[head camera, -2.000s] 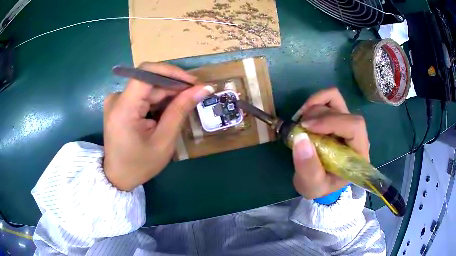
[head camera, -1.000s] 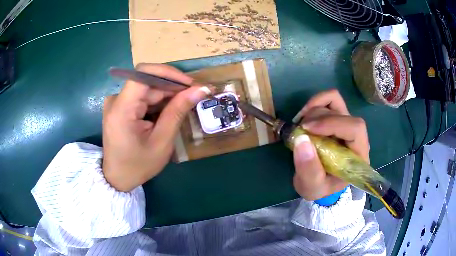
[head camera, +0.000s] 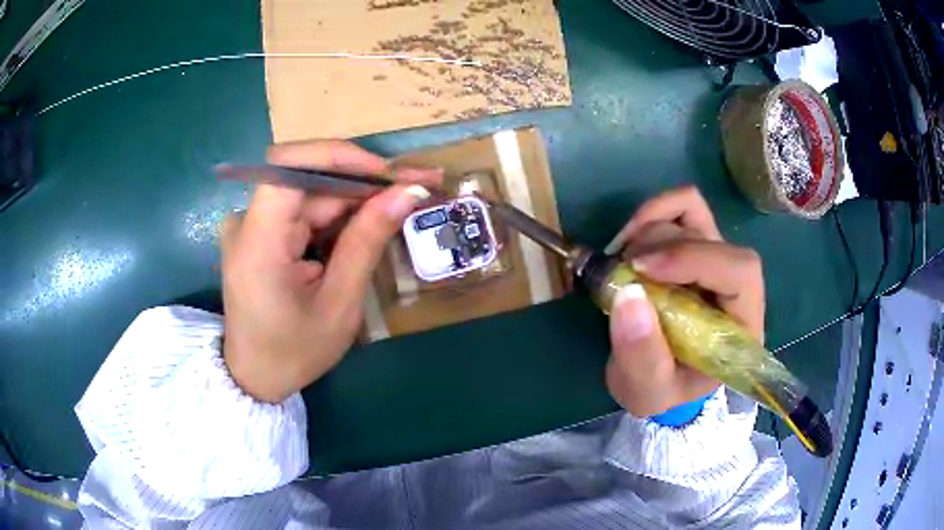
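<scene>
The white device housing [head camera: 433, 256] with dark and silvery components sits in the centre of the brown holding fixture [head camera: 414, 316], which has pale tape strips. My left hand [head camera: 295, 285] grips the dark tweezers [head camera: 300, 179] between thumb and fingers; their tips are near the housing's top edge and hard to make out. My right hand [head camera: 678, 300] grips the soldering iron [head camera: 714, 336] by its yellowed, tape-wrapped handle. The iron's metal tip points left and reaches the upper right edge of the housing; whether it touches cannot be told.
A flux-marked cardboard sheet [head camera: 321, 98] lies behind the fixture, with thin solder wire [head camera: 197, 67] crossing onto it. At right are a round tub [head camera: 750, 140] of silvery scraps, white crumpled paper [head camera: 809, 62], a black fan [head camera: 714, 23] and dark cables. A black object [head camera: 16, 150] stands at far left.
The cardboard, fixture and tub have shifted slightly left in the picture. The tweezers lie flatter, and my left hand sits a little lower. Both hands keep their grips.
</scene>
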